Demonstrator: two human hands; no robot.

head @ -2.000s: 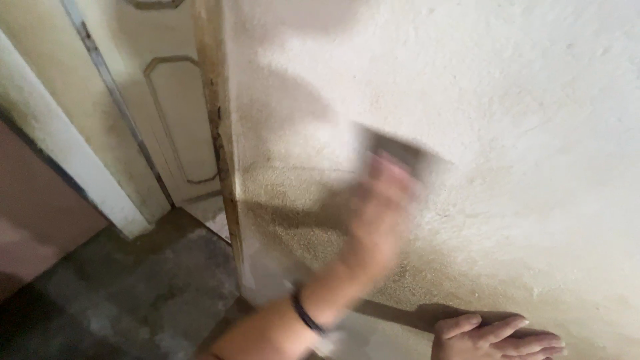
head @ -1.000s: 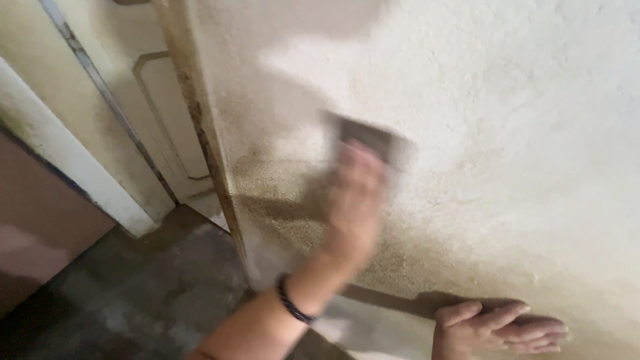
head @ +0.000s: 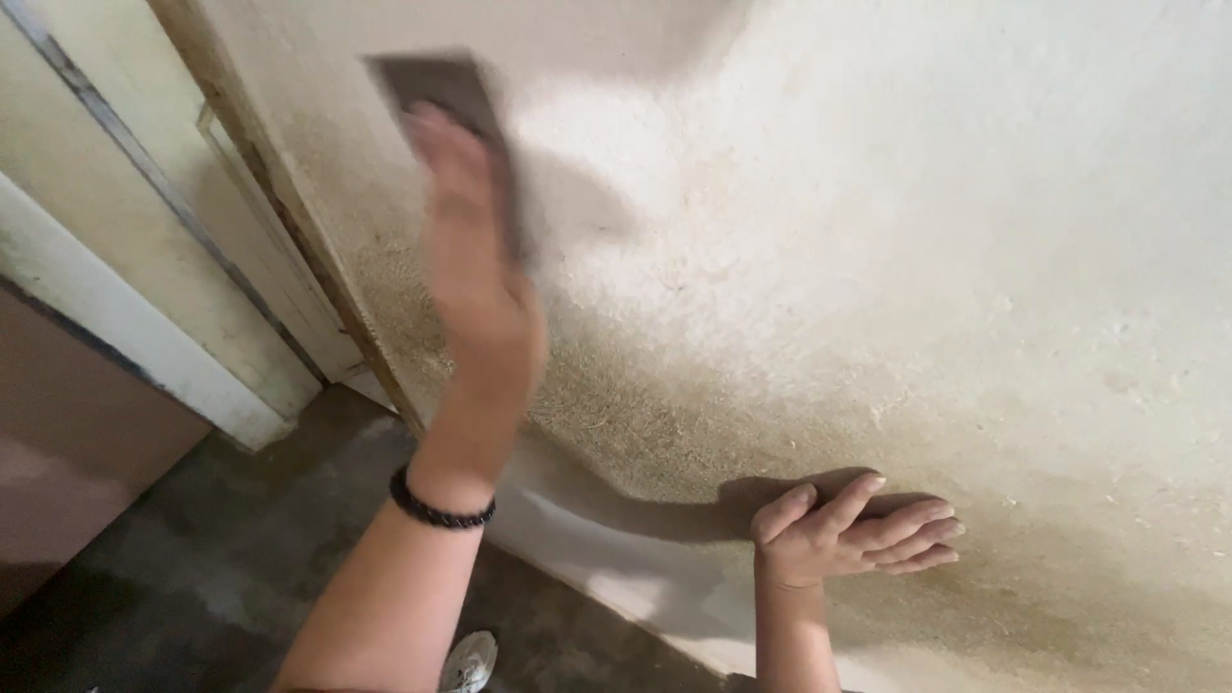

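My left hand [head: 481, 279], blurred and with a dark beaded bracelet at its wrist, holds a dark sheet of sandpaper [head: 443, 82] against the pale wall [head: 866, 250]. The sheet's upper end sticks out past the fingertips and one edge runs down beside the hand; the rest is hidden beneath it. Lower right, my right hand [head: 847, 529] lies on the wall with its fingers apart and nothing in it. Between the hands is a rough, brownish patch [head: 626, 414] of wall surface.
A worn wooden edge strip [head: 279, 192] borders the wall at left, with a panelled door [head: 231, 173] and a white frame [head: 144, 308] beyond. Dark floor [head: 221, 539] lies below. A white shoe [head: 470, 662] shows at the bottom edge.
My left hand has moved up and to the left along the wall with the sandpaper. My right hand stays against the wall.
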